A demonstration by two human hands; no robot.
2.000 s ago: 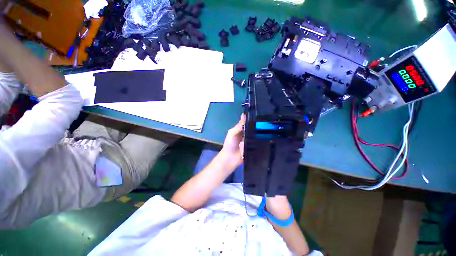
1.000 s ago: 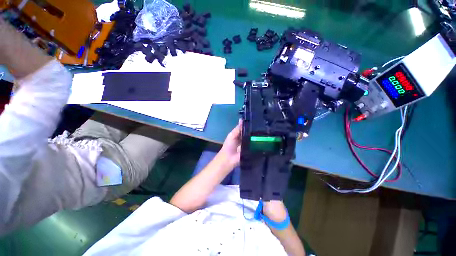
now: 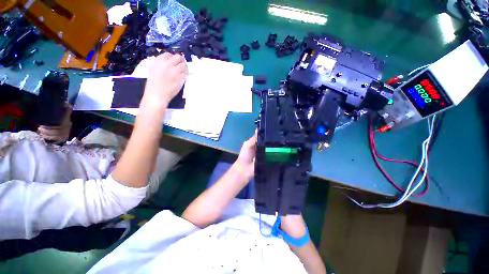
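Note:
A bulky black handheld unit (image 3: 282, 182) is held upright in front of me at the bench's front edge. A small window on its near face glows green. My left hand (image 3: 247, 156) is at the unit's left side, holding it, with its fingers partly hidden behind the body. My right hand is hidden behind and below the unit; only the wrist shows, with a blue wrist strap (image 3: 296, 238). Another black unit (image 3: 343, 69) lies on the green mat just beyond, label up.
A power supply (image 3: 423, 93) with lit digits and looped red and white leads stands right. White paper (image 3: 214, 96) with a black sheet (image 3: 124, 93) lies left, under a neighbour's hand. Small black parts (image 3: 281, 44) and a clear bag (image 3: 170, 24) lie behind. A cardboard box (image 3: 370, 230) is below.
The unit's window has turned from blue to green, and the unit has shifted slightly left in view. The neighbour's arm has come from the upper left over the paper, and a dark object shows at the neighbour's other hand.

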